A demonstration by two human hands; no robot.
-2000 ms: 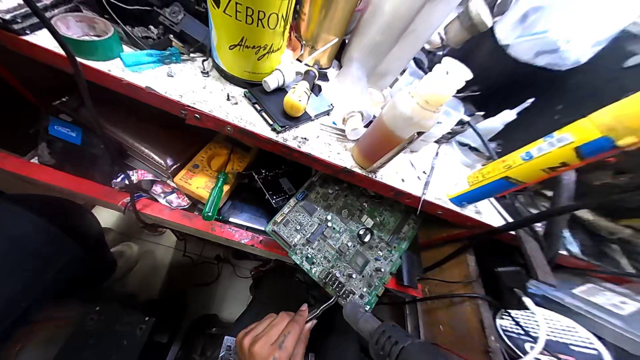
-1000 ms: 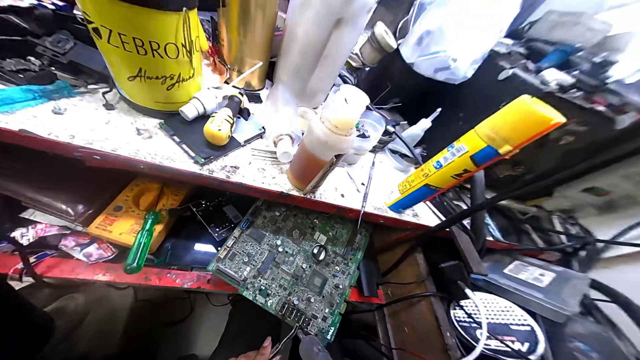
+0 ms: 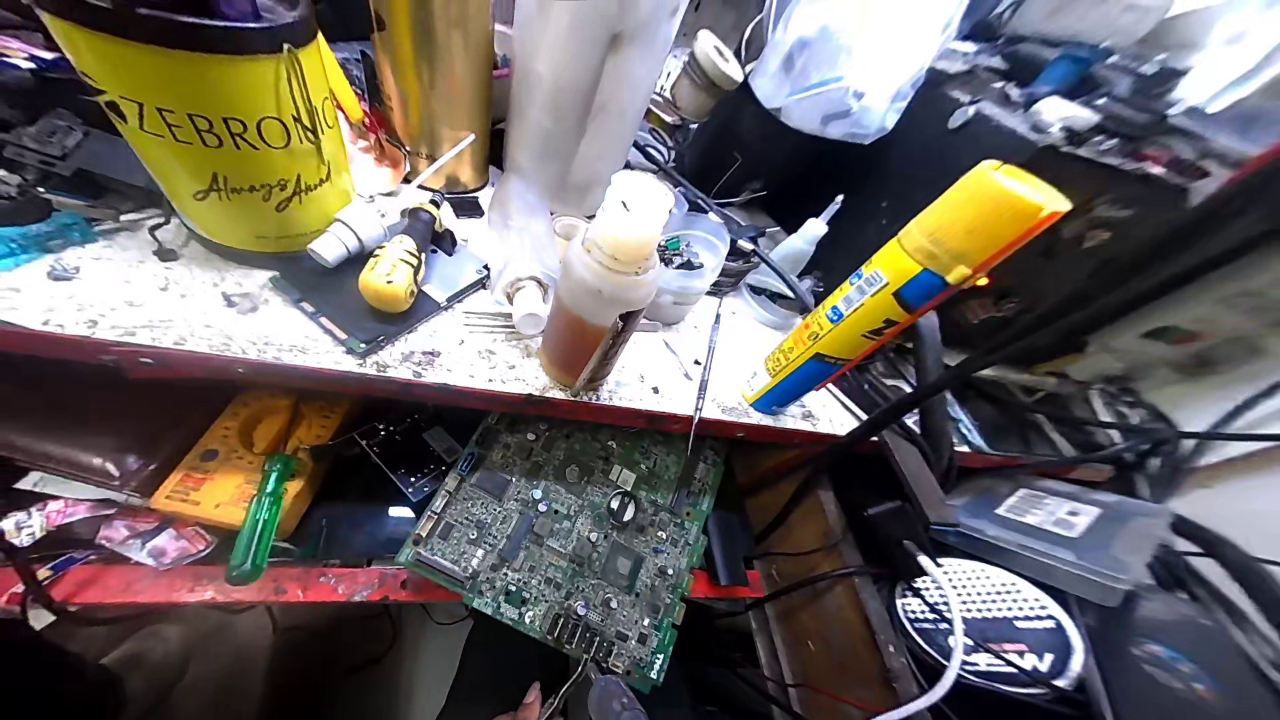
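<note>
A green printed circuit board (image 3: 570,540) packed with chips rests tilted on the red edge of the lower shelf, partly under the upper shelf. Only some fingertips of one hand (image 3: 522,705) show at the bottom edge, just below the board, beside a thin metal tool (image 3: 568,685) that reaches the connectors at the board's lower edge. Which hand this is and its full grip are cut off. Right of it, a dark rounded tool tip (image 3: 612,697) also touches the board's lower edge; whatever holds it is outside the frame.
Above stand a yellow tub (image 3: 225,150), a bottle of brown liquid (image 3: 605,290), a yellow-handled screwdriver (image 3: 395,270) and a yellow-blue tube-shaped container (image 3: 900,290). A green-handled screwdriver (image 3: 262,520) lies on a yellow multimeter (image 3: 225,460) at the left. Cables (image 3: 860,430) cross the right side.
The view has tilted up, so the hand seen two seconds ago below the board is now mostly out of frame. The dark rounded tool also shows much less than before.
</note>
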